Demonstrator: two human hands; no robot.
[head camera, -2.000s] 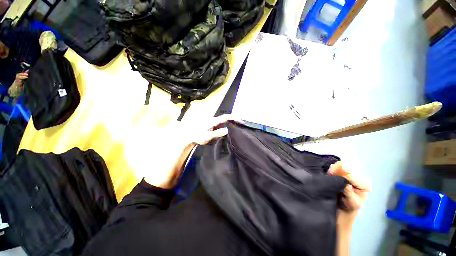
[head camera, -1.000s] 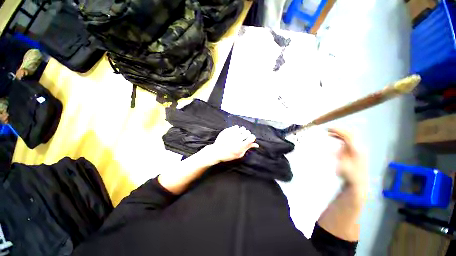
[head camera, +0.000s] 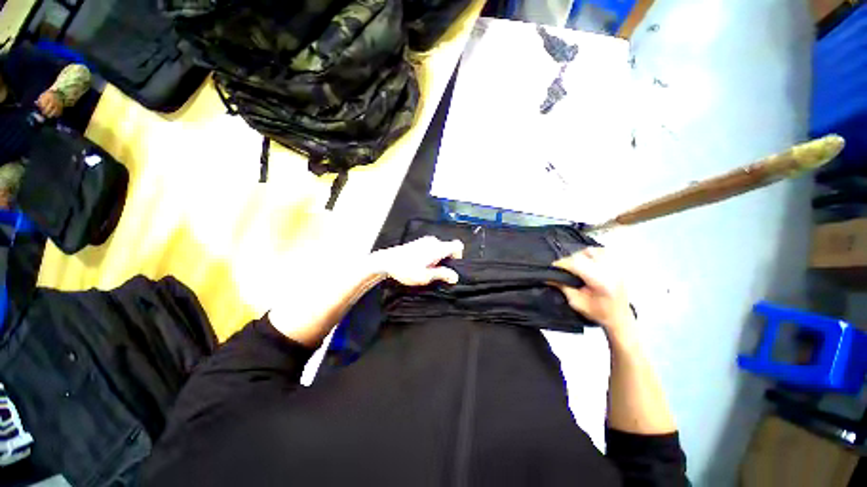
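Note:
A limp plain black bag (head camera: 494, 295) lies folded across my front, just below the white work board (head camera: 532, 133). My left hand (head camera: 423, 261) grips its upper fold on the left, thumb and fingers on the fabric. My right hand (head camera: 594, 285) grips the same fold on the right, with fingers partly hidden in the fabric. Dark scraps (head camera: 556, 90) and a small thin dark tool (head camera: 555, 172) lie on the board. The bag's underside is hidden.
Camouflage backpacks (head camera: 323, 86) stand on the light-wood table (head camera: 181, 181). A wooden stick (head camera: 732, 183) juts right from beside the board. A blue stool (head camera: 803, 347) stands at right. Another person's hands (head camera: 49, 103) are at far left near a black bag (head camera: 71, 185). Black fabric (head camera: 105, 371) is at lower left.
The black bag went from held up and spread, to bunched, to folded flat across my front. My right hand let go, was empty one second ago, and now grips it again.

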